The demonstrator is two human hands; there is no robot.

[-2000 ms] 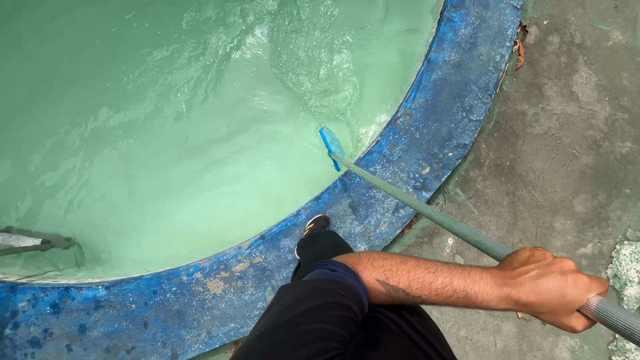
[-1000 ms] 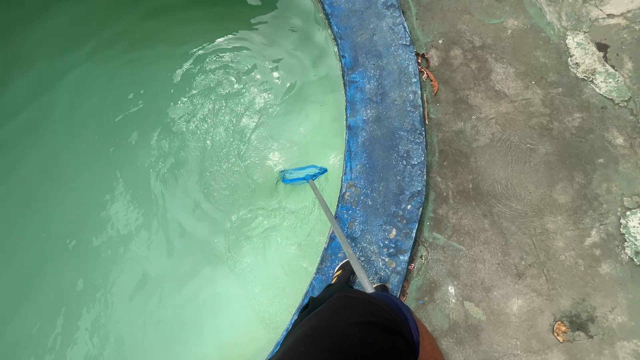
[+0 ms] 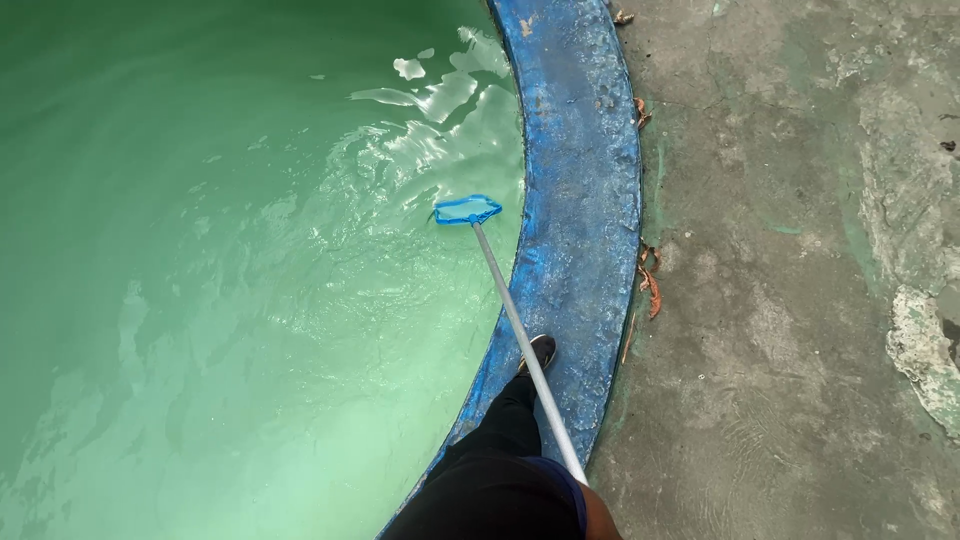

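Note:
A pool skimmer net with a blue frame [image 3: 468, 210] lies at the surface of the green pool water [image 3: 247, 300], just left of the blue-painted pool rim. Its grey ribbed pole [image 3: 523, 337] slants down to the right, across the rim and in front of my shoe, and its lower end is hidden at my sleeve and arm. Neither my left hand nor my right hand shows in the head view; only a bit of bare arm is seen at the bottom edge.
The curved blue rim [image 3: 577, 187] runs from top to bottom, with my black shoe [image 3: 541, 351] on it. Dry brown leaves [image 3: 651, 281] lie along its outer edge. Cracked, rough concrete [image 3: 750, 247] stretches to the right.
Two seconds ago a hand gripped the pole at the right; that hand is out of view now. The view has swung round, and the rim now runs upright through it.

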